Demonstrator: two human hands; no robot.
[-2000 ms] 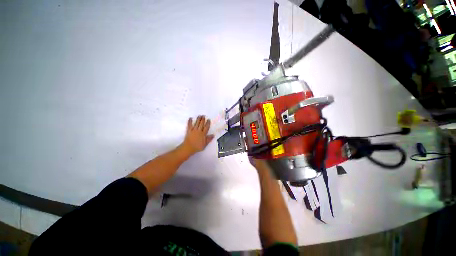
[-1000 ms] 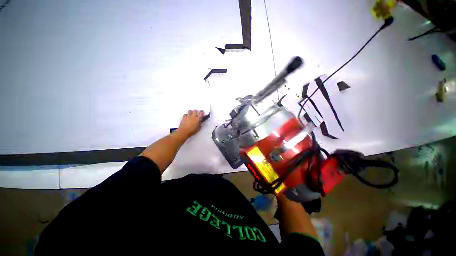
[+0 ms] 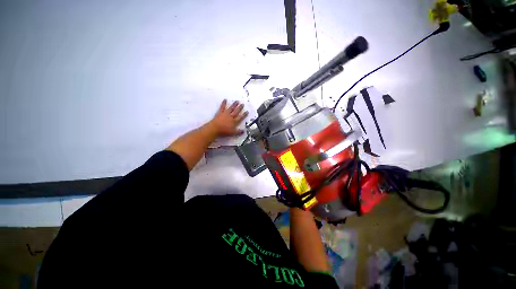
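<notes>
The red and silver cutting machine [image 3: 314, 161] stands at the near edge of the white-papered lay [image 3: 130, 84], its motor tilted towards me and jutting over the edge. Its grey base plate [image 3: 252, 160] shows at the left. The blade is hidden. My left hand [image 3: 230, 118] lies flat on the paper with spread fingers, just left of the machine, holding nothing. My right forearm runs up under the motor; my right hand is hidden there, on the handle side, and the machine moves with that arm. Dark cut lines [image 3: 257, 77] show in the paper beyond my left hand.
Dark and white offcuts [image 3: 370, 115] lie right of the machine. A thin black cord [image 3: 390, 61] runs to a yellow connector [image 3: 441, 12] at the far right. A looped cable [image 3: 421, 192] hangs from the motor. A small blue item [image 3: 480, 73] lies at right. Scraps litter the floor.
The view has swung down to the near table edge. The machine has come towards me and turned, then shifted slightly left. Over the last second my left hand has moved forward and its fingers have spread.
</notes>
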